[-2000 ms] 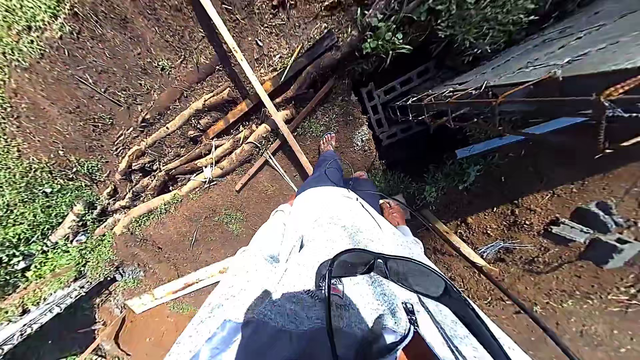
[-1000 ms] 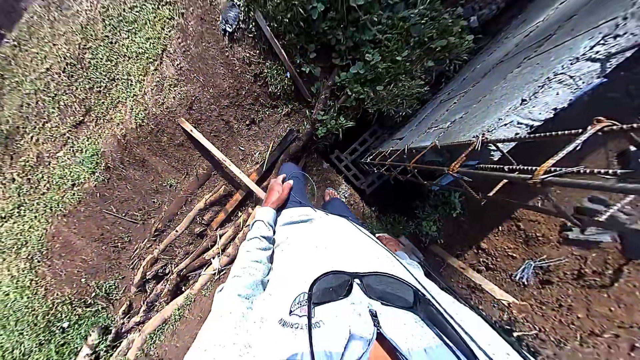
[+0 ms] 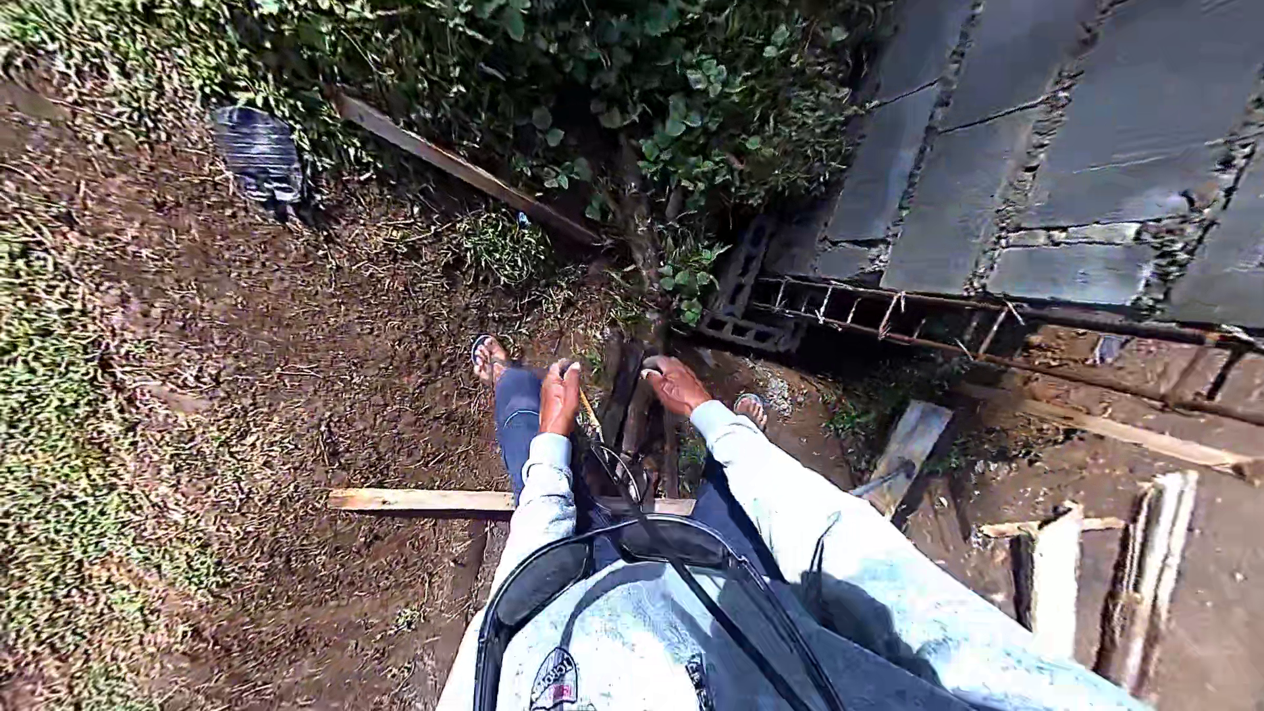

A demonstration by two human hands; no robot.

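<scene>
My left hand (image 3: 560, 397) is held out in front of my left leg, its fingers curled; whether anything is inside them is not visible. My right hand (image 3: 675, 385) is opposite it, also curled, beside dark timber (image 3: 620, 380) on the ground between my feet. Its grip is unclear too. A thin yellowish strip (image 3: 591, 415) runs close to my left hand. Nearer my body, a pale wooden batten (image 3: 425, 501) lies crosswise, partly covered by my left leg and forearm. Dark sunglasses (image 3: 632, 543) hang in front of my shirt.
A concrete block wall (image 3: 1066, 168) stands at upper right, with a rebar cage (image 3: 889, 316) along its edge and a hollow block (image 3: 750, 331) beside it. A board (image 3: 464, 178) slants through the weeds. Wood pieces (image 3: 1150, 573) lie at right. A dark wrapped object (image 3: 259, 156) is at upper left.
My left hand was on the pale batten one second ago and is now away from it. Both hands are now out in front of me. The view has turned strongly.
</scene>
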